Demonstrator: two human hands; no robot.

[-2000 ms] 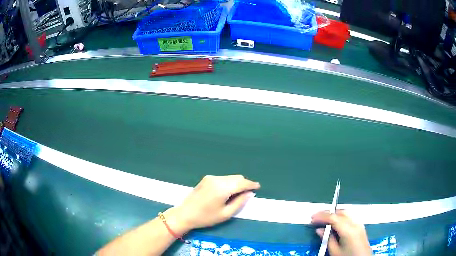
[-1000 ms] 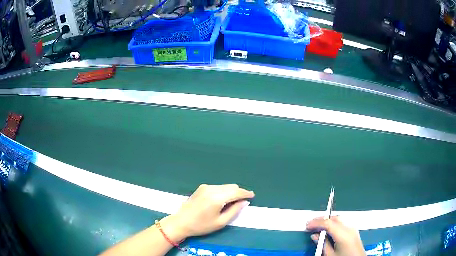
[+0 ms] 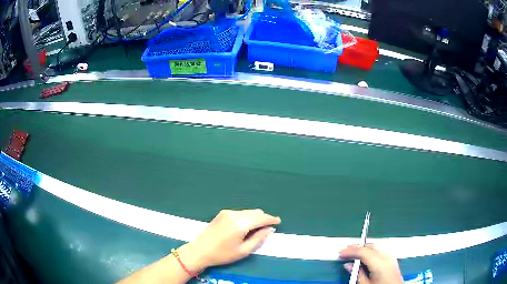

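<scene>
My left hand [image 3: 236, 238] rests over the near white strip, thumb and forefinger a little apart, with nothing seen between them. My right hand [image 3: 375, 263] is at the strip further right and holds slim silver tweezers [image 3: 363, 236] like a pen, tips pointing up over the green belt [image 3: 250, 177]. Nothing can be made out at the tips. A blue sheet [image 3: 425, 277] lies under the hands, mostly cut off by the bottom edge. The right hand is partly cut off too.
One reddish-brown fixture [image 3: 18, 145] lies on the near belt at the far left. Another fixture [image 3: 54, 90] is on the far belt. Beyond are blue bins [image 3: 192, 66], a red bin [image 3: 358, 54], a dark monitor [image 3: 428, 33] and cables. Another blue sheet [image 3: 16, 177] lies at the left.
The fixture on the far belt has moved left. The view has shifted slightly, and both hands sit a little lower in it. The right hand keeps hold of the tweezers.
</scene>
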